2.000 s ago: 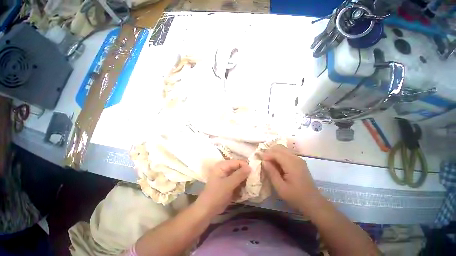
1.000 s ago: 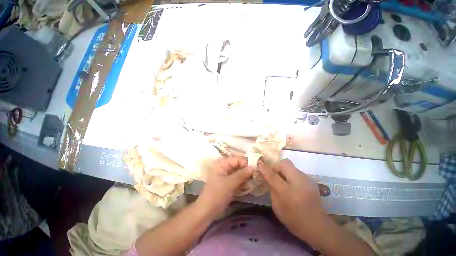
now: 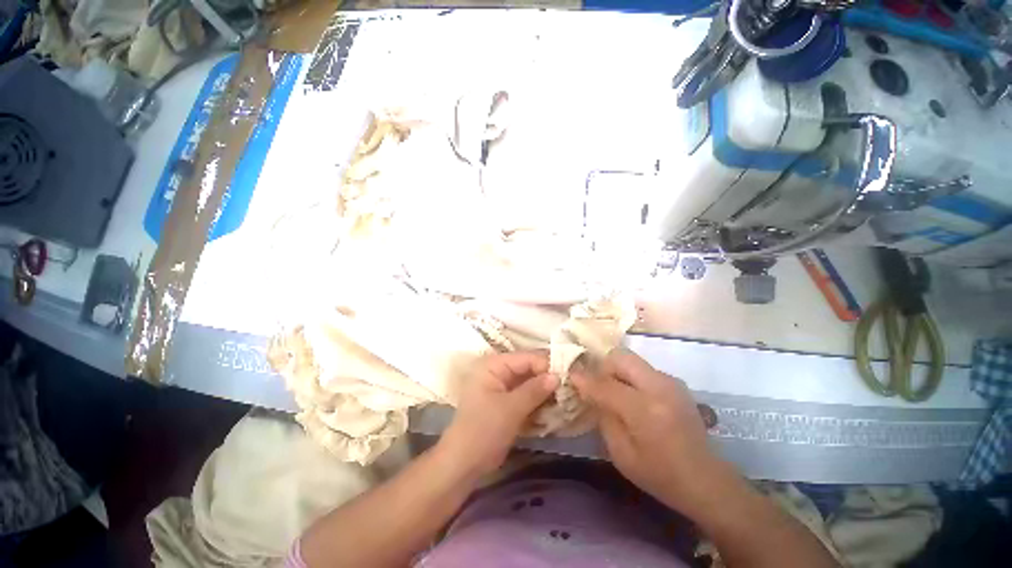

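The cream garment piece [image 3: 388, 346] lies bunched over the front edge of the white table, its upper part washed out to white. A ruffled edge hangs at its lower left. My left hand [image 3: 502, 402] pinches the gathered cloth between thumb and fingers. My right hand [image 3: 638, 413] pinches the same gathered part just to the right, the fingertips of both hands close together. Both hands are bare. What lies between the fingertips is too small to tell.
The sewing machine [image 3: 766, 166] stands right of the hands, with a key ring [image 3: 775, 28] at its head. Olive-handled scissors [image 3: 900, 344] and an orange-blue stick [image 3: 829, 285] lie right. Brown tape [image 3: 211, 189] and a grey box [image 3: 61, 155] are left. Cream cloth [image 3: 266, 477] hangs below the table edge.
Since two seconds ago, my hands have drawn closer together on the gathered cloth, the right one moving slightly down. The whole view has shifted a little. The garment has barely moved.
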